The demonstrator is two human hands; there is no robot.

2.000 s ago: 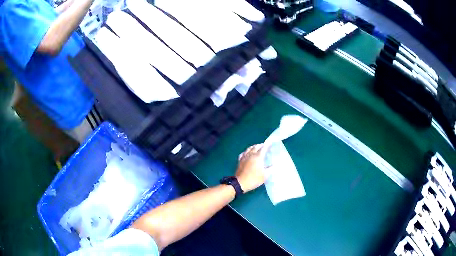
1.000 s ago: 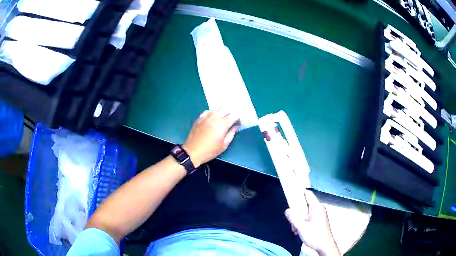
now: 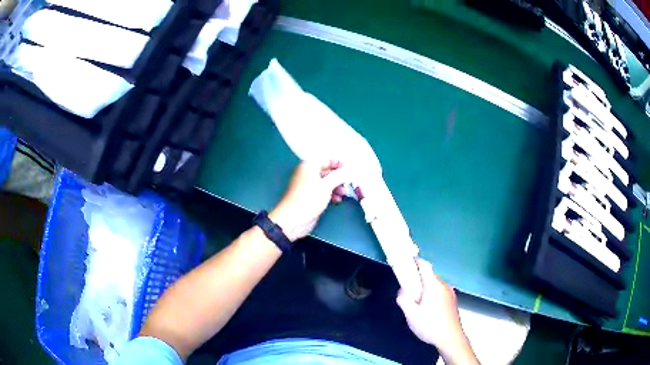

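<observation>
My left hand (image 3: 317, 189) pinches the open end of a milky, limp protective sleeve (image 3: 306, 121). The sleeve points up and left over the green bench. My right hand (image 3: 427, 303) grips the lower end of a long white plastic part (image 3: 392, 246). The part's upper end is at the sleeve's mouth beside my left fingers and seems to be just inside it; the fingers and film partly hide it.
A stack of black trays (image 3: 135, 121) with bagged parts stands at the left. A blue crate (image 3: 167, 260) of loose sleeves is below it. A black slotted tray (image 3: 570, 271) of bare white parts is at the right. A metal strip (image 3: 413, 60) crosses the green bench (image 3: 456, 178).
The white part has moved up and left from beside the sleeve to its mouth. My left hand has moved slightly right with the sleeve, whose far end has swung left and down.
</observation>
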